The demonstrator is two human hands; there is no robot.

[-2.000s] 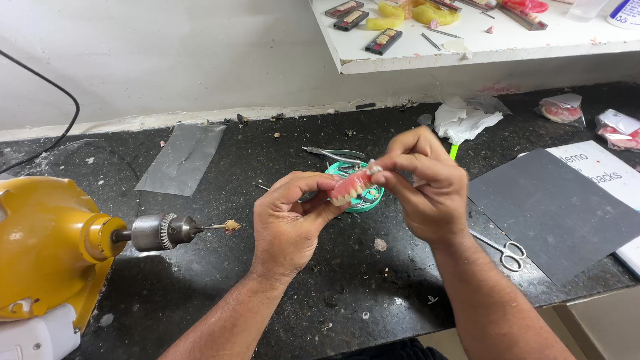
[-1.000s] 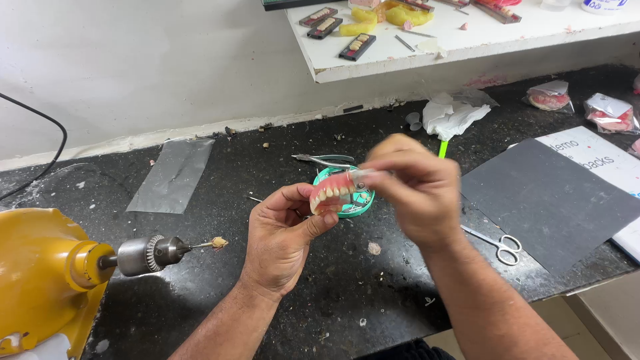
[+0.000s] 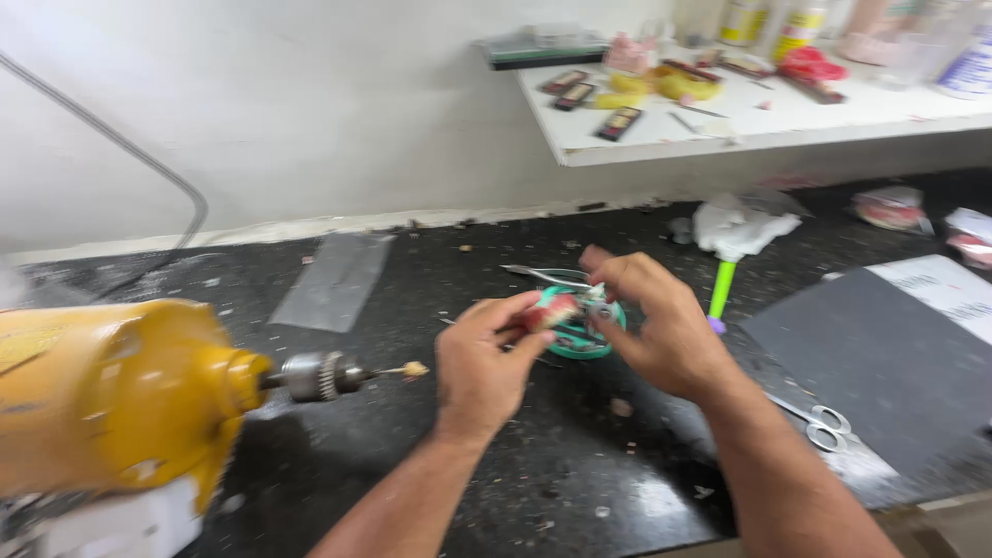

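Between its thumb and fingers, my left hand (image 3: 484,360) holds a denture (image 3: 552,312) with a pink-red base and pale teeth. My right hand (image 3: 659,322) is just to its right, over a round green dish (image 3: 583,353) of small metal pieces. Something small and whitish (image 3: 595,294) is at my right fingertips, too blurred to name or to tell whether it is gripped. Metal pliers (image 3: 542,275) lie behind the dish.
At left a yellow motor (image 3: 147,387) carries a metal chuck (image 3: 322,376) with a tipped bit pointing towards my left hand. Scissors (image 3: 828,428) and a dark sheet (image 3: 876,364) lie right. A white shelf (image 3: 744,136) overhangs the back; a green-handled tool (image 3: 722,287) stands below it.
My right hand has come away from the denture and is now over the right part of the green dish. My left hand still holds the denture. The view has shifted.
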